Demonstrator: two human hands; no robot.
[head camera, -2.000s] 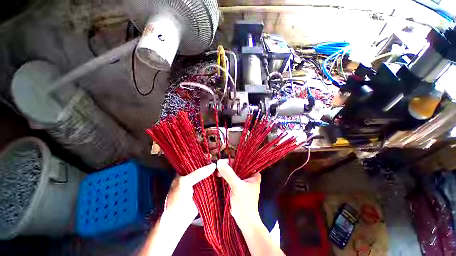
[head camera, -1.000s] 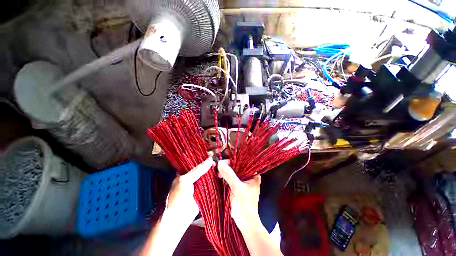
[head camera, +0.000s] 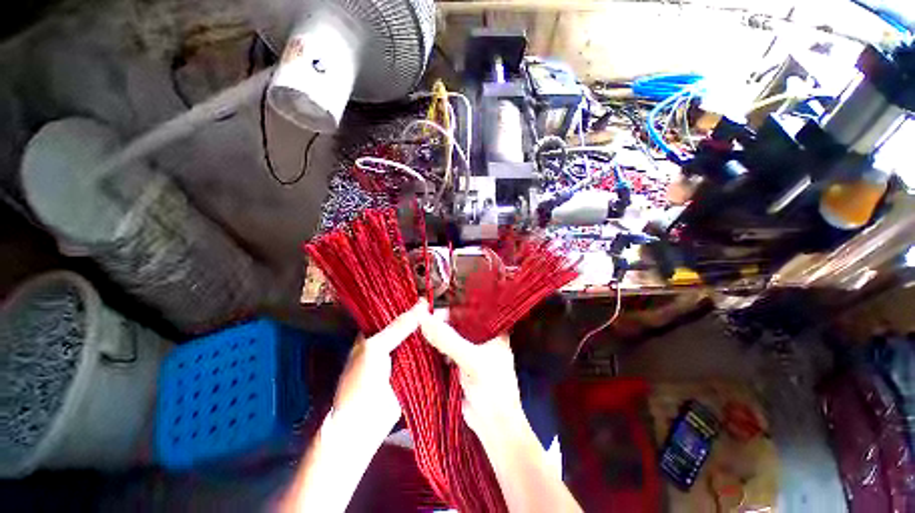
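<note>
My left hand (head camera: 376, 366) grips a fanned bundle of thin red cords (head camera: 361, 271), their ends pointing up and left. My right hand (head camera: 482, 371) grips a second bundle of red cords (head camera: 527, 286), its upper part blurred. Both thumbs meet between the bundles, and a single red cord (head camera: 423, 245) stands upright above the fingertips. The lower lengths run together down to the lap. A grey-black machine with an upright cylinder (head camera: 508, 135) stands directly ahead. Pale rounded parts (head camera: 441, 269) show just beyond the fingertips. Whether the single cord touches the machine cannot be told.
A white fan (head camera: 316, 75) stands at upper left. A blue plastic stool (head camera: 231, 396) and a pale bucket (head camera: 95, 381) of silvery pieces are at lower left. A second dark machine (head camera: 778, 190) is at right. Blue hoses (head camera: 667, 88) lie on the littered bench. A phone (head camera: 688, 444) lies lower right.
The right-hand bundle has shifted left, and its top is more blurred. The right hand's thumb has come up against the left hand's fingertips. The left-hand bundle is slightly more upright.
</note>
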